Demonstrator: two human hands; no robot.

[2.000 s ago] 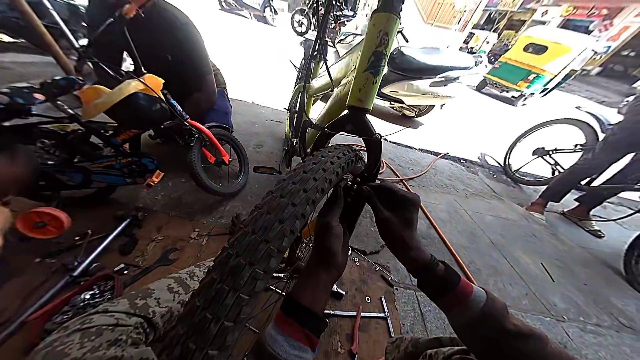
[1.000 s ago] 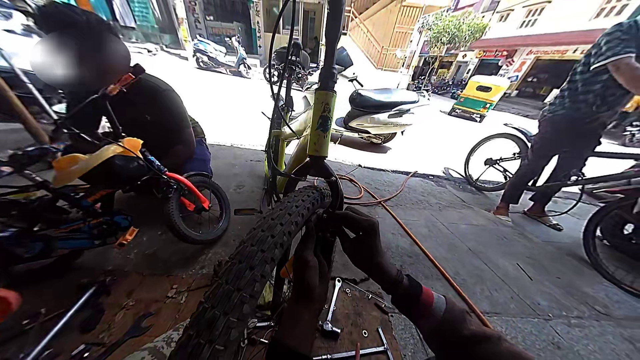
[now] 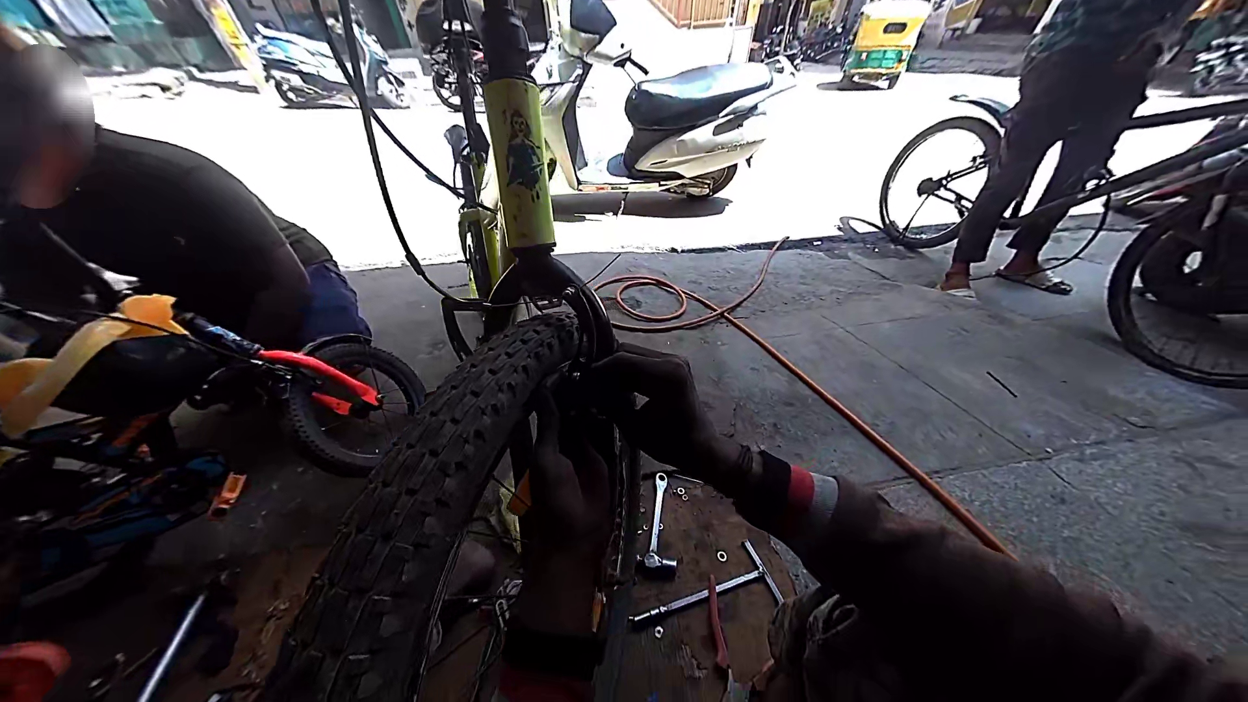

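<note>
A knobby bicycle tyre (image 3: 419, 497) rises in front of me towards the black fork (image 3: 585, 302) of a yellow-green bicycle frame (image 3: 522, 166). My left hand (image 3: 570, 478) is just right of the tyre, fingers raised beneath the fork crown. From the right, my right hand (image 3: 663, 400) reaches to the same spot, its fingers bent close to the fork and the left fingertips. Deep shadow hides what the fingers touch or hold. Below lie a wrench (image 3: 659, 517), a T-handle tool (image 3: 697, 597) and red-handled pliers (image 3: 717, 624), with small nuts or washers about them.
An orange hose (image 3: 838, 400) curls across the pavement. At left a person (image 3: 195, 214) crouches behind a small bicycle with a red fork (image 3: 317, 375). A parked scooter (image 3: 697, 117) stands beyond; at right another person (image 3: 1053, 146) stands by a bicycle (image 3: 941, 185).
My hands stay close together by the fork throughout. The view has swung between frames, and the tools on the ground show more fully now than two seconds ago.
</note>
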